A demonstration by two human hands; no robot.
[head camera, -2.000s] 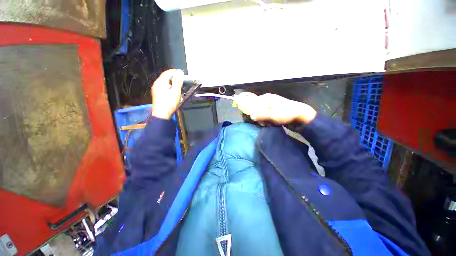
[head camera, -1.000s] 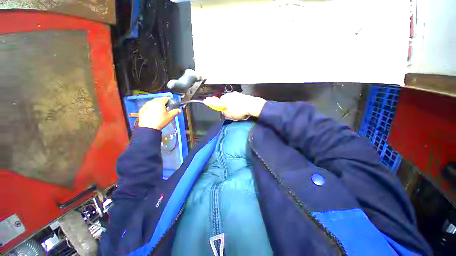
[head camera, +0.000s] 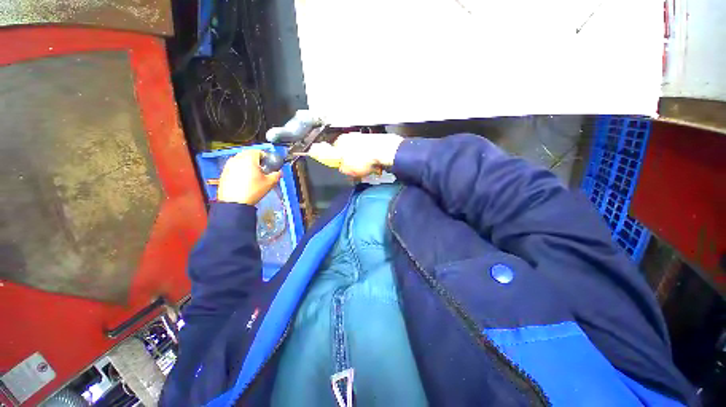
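The bench-edge fixture point(head camera: 295, 128) has grey rounded lumps on a dark metal bar at the bench's left corner. My left hand point(head camera: 245, 178) holds a dark rounded knob or piece point(head camera: 272, 162) at the fixture's lower end; whether it is part of the fixture I cannot tell. My right hand point(head camera: 362, 154) is closed around a small hand tool point(head camera: 325, 153) with a yellow-orange handle. Its thin tip points left and meets or nearly meets the dark piece. The exact contact is too small to tell.
The white bench top point(head camera: 478, 63) lies ahead, with thin dark bits on it. A blue crate point(head camera: 280, 258) stands low at left, beside the red safety door point(head camera: 163, 238) with its black handle point(head camera: 135, 316). A perforated blue basket point(head camera: 618, 179) is at right. Thin hoses point(head camera: 231, 103) loop behind the crate.
My right hand has moved left with the tool, bringing the tip closer to the dark piece. My left hand was higher two seconds ago, then came down and left, and has since stayed nearly still.
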